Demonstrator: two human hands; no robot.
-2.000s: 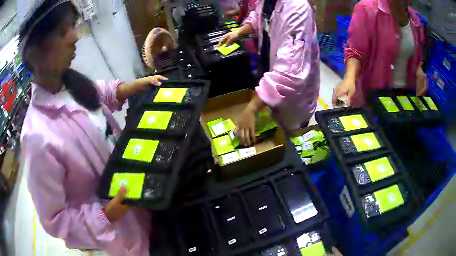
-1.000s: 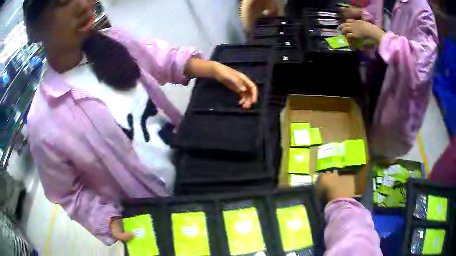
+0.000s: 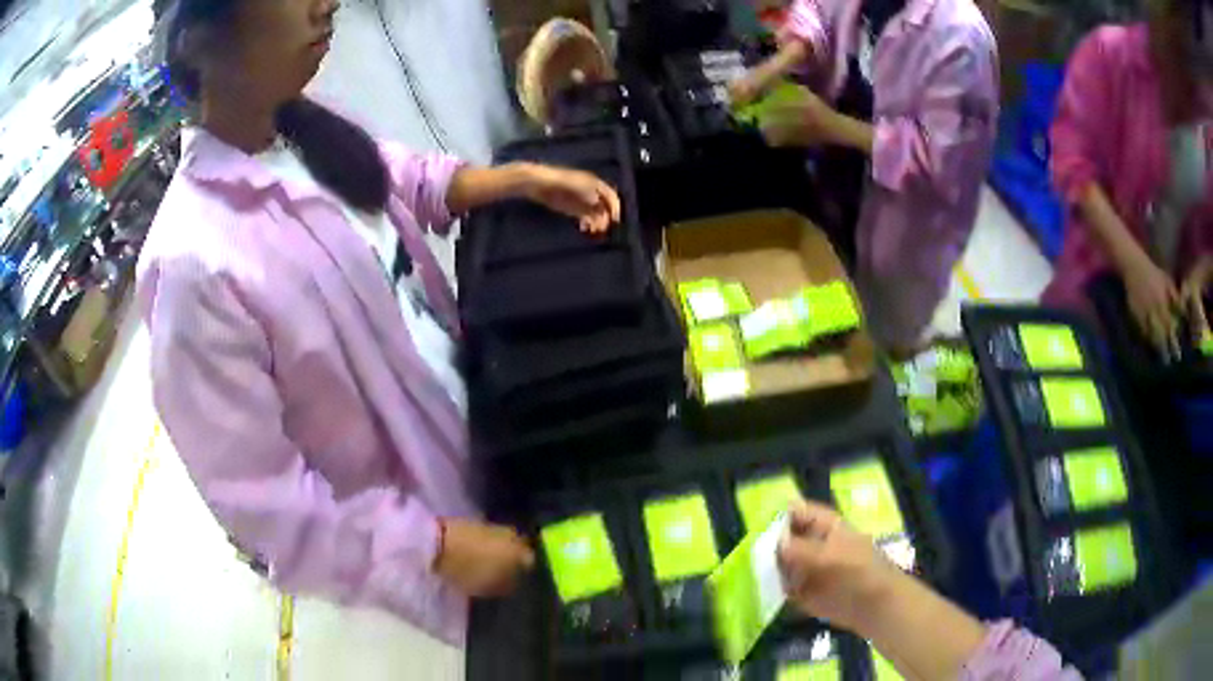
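Note:
My right hand enters from the lower right in a pink sleeve. It holds a green and white piece, perhaps a booklet, over the near phone tray. That black tray has a row of pockets with green pieces on the dark phones, one partly behind my hand. More green pieces show at the bottom edge, cut off. The open carton beyond holds several green pieces. My left hand is not in view.
A person in pink stands close on the left, one hand at the near tray's edge, beside stacked black trays. Another filled tray and a low box of green pieces lie right. Two more people work beyond.
My right hand has come from the carton back over the near tray with a green piece. The tray beside the left person now lies further forward, and that person's other hand stays over the stack.

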